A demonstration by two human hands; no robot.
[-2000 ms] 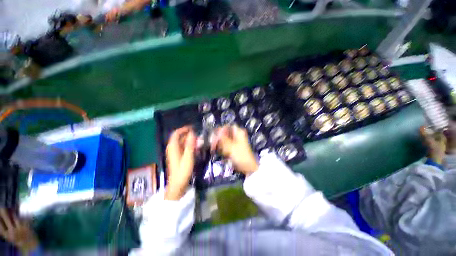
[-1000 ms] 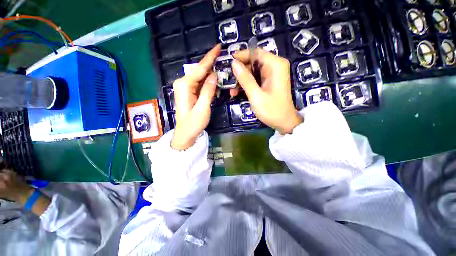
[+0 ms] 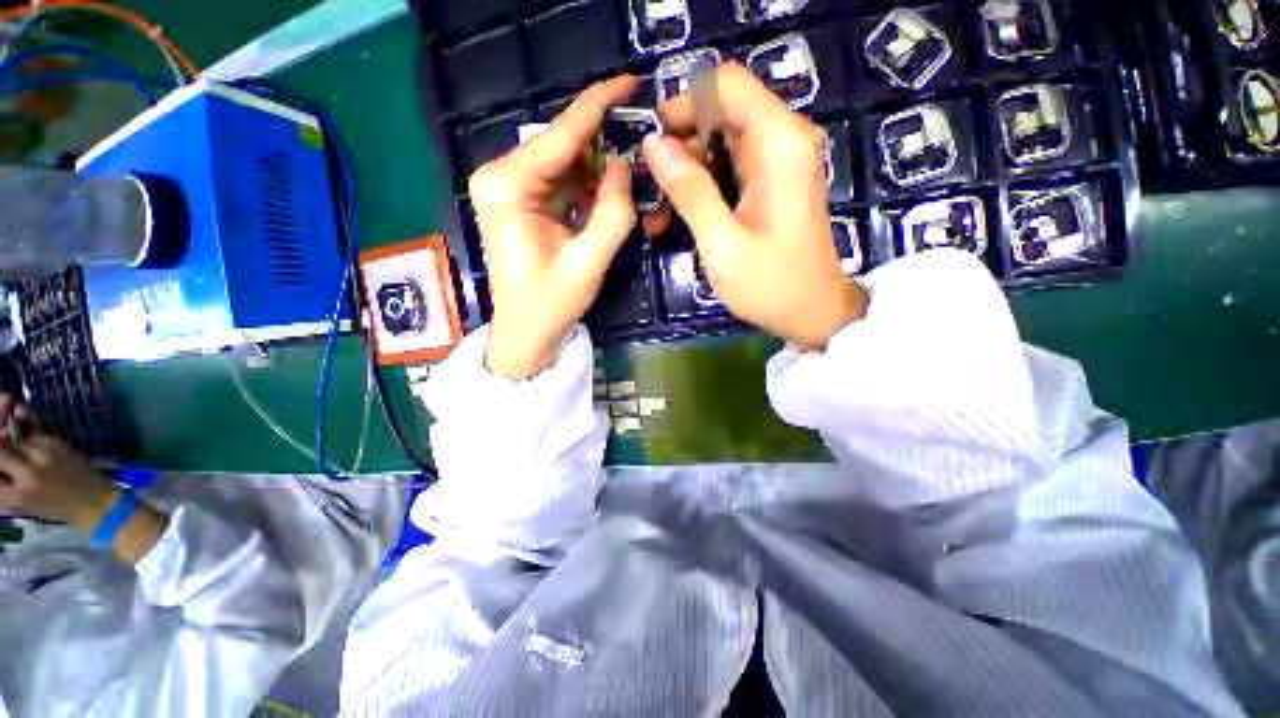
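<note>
A watch housing (image 3: pixel 635 136), with a silvery rim and dark interior, is held between my two hands above the black blister tray (image 3: pixel 491 59). My left hand (image 3: pixel 550 211) grips its left side with thumb and fingers. My right hand (image 3: pixel 751 211) has its thumb at the housing's right side. A thin grey tool, likely tweezers (image 3: pixel 706 101), shows along my right fingers; its tip is hidden. Other rounded-square housings (image 3: pixel 918 143) sit in tray pockets. The yellow-green release liner (image 3: pixel 723 407) lies near the bench edge, with small white adhesive pads (image 3: pixel 628 407) at its left.
A blue box (image 3: pixel 225 211) with a grey transparent cylinder (image 3: pixel 70 220) stands at left. An orange-bordered fixture (image 3: pixel 410 300) with cables lies beside it. A second black tray (image 3: pixel 1193 98) is at upper right. Another person's hand (image 3: pixel 56 480) and blue wristband show at lower left.
The view has moved closer to the bench since the earliest frame and shifted slightly since the second. Both hands stay together at the housing; my right thumb now overlaps its right side.
</note>
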